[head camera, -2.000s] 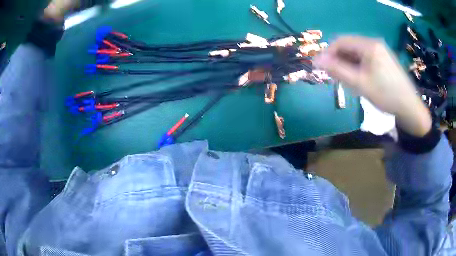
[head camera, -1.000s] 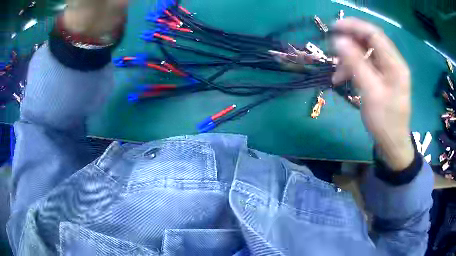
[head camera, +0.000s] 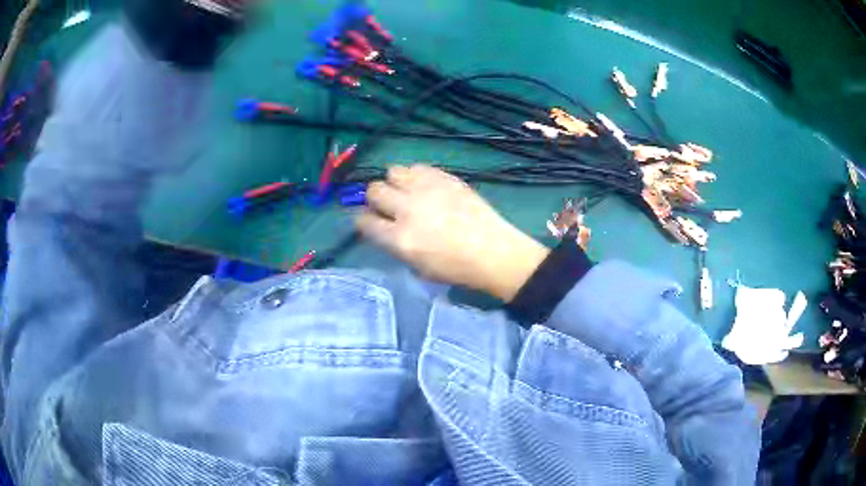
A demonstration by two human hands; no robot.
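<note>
Black cable leads (head camera: 513,138) lie in a loose bundle on the green tabletop (head camera: 475,47). Their blue connectors (head camera: 249,110) with red sections are at the left, and their copper terminals (head camera: 672,176) are gathered at the right. My right hand (head camera: 437,223) is over the lower left part of the bundle, palm down, fingers bent beside a blue connector (head camera: 353,195). The fingertips are partly hidden, so a grip cannot be told. My left hand is outside the picture; only its dark cuff (head camera: 185,28) shows at the top left edge.
A white glove (head camera: 762,326) lies near the table's front edge at the right. A mixed pile (head camera: 843,266) of black pieces with copper is at the far right. More red and blue lead ends (head camera: 14,119) are at the far left. A cardboard box edge (head camera: 807,378) shows below the glove.
My right hand has moved from the copper ends leftward to the blue ends. My left hand has gone out at the top left. The copper ends are more fully in view and the leads have shifted.
</note>
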